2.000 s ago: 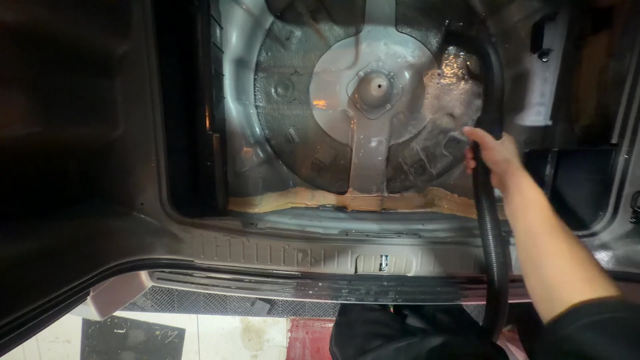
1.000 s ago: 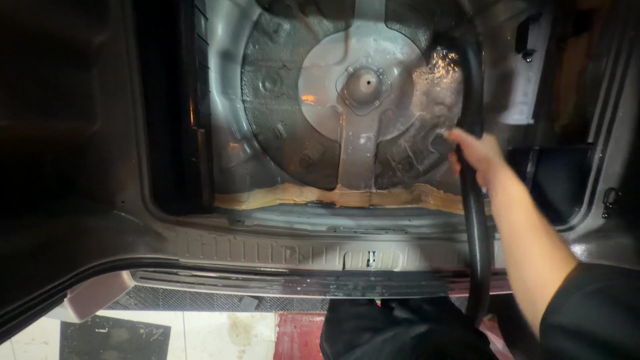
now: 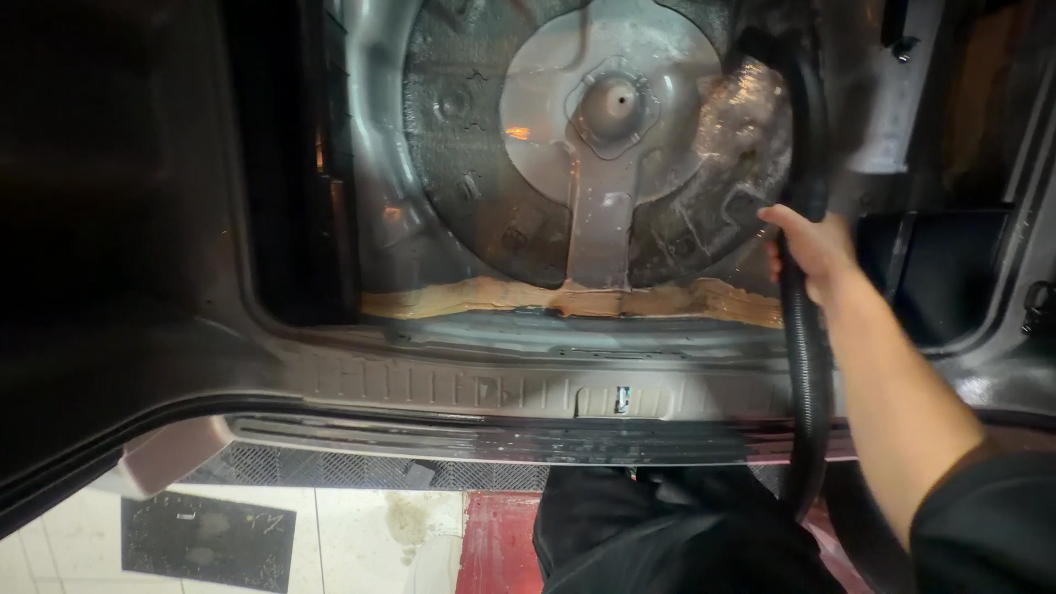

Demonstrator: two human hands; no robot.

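Observation:
My right hand (image 3: 813, 247) is closed around a black corrugated vacuum hose (image 3: 807, 363) at the right side of a car's open trunk. From above the hand, the hose curves left, and its dark end lies at the edge of a shiny wet patch (image 3: 747, 124). That patch is in the round spare-wheel well (image 3: 487, 223), right of the raised metal centre mount (image 3: 615, 103). Below the hand the hose runs over the trunk sill and down beside my leg. My left hand is out of view.
A tan strip of sealant or foam (image 3: 495, 299) crosses behind the trunk sill (image 3: 429, 388), which has a latch striker (image 3: 623, 400). A dark side recess (image 3: 940, 272) lies right of my hand. Below the bumper (image 3: 495, 437), a dark mat (image 3: 206, 540) lies on the floor.
Across the frames my right hand stays around the hose, whose end remains by the wet patch. The view has shifted slightly.

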